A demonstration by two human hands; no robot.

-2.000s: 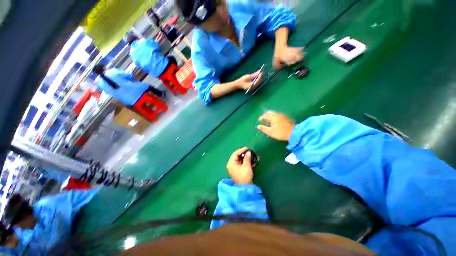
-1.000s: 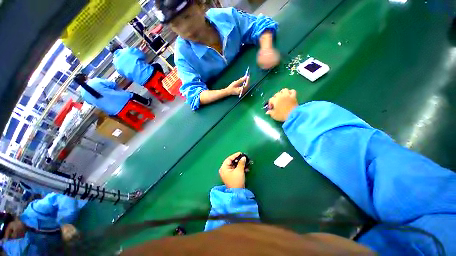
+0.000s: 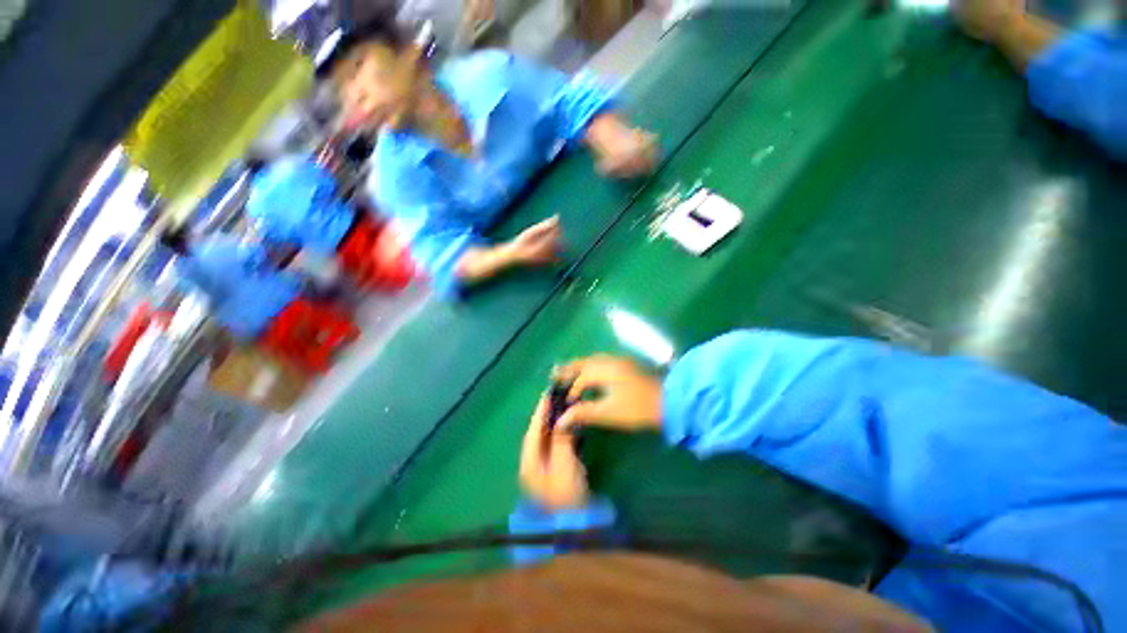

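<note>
My left hand (image 3: 551, 460) holds a dark rounded device sub-assembly (image 3: 561, 398) over the green surface, near the lower middle. My right hand (image 3: 613, 393) meets it from the right, its thumb and fingers on the same dark unit. The frame is blurred, and the fingers cover most of the unit. I cannot tell whether a small part is pinched in my right fingers.
A white handheld device with a dark window (image 3: 703, 220) lies on the green surface (image 3: 803, 186), small pale pieces (image 3: 664, 213) beside it. A person in a blue smock (image 3: 482, 155) sits opposite. Another person's sleeve (image 3: 1083, 87) enters at top right. Blurred tweezers (image 3: 892, 325) lie right.
My right hand has come back from the far belt area to the dark unit in my left hand. The white slip no longer shows. The view has shifted, and a sleeve and hand appear at top right.
</note>
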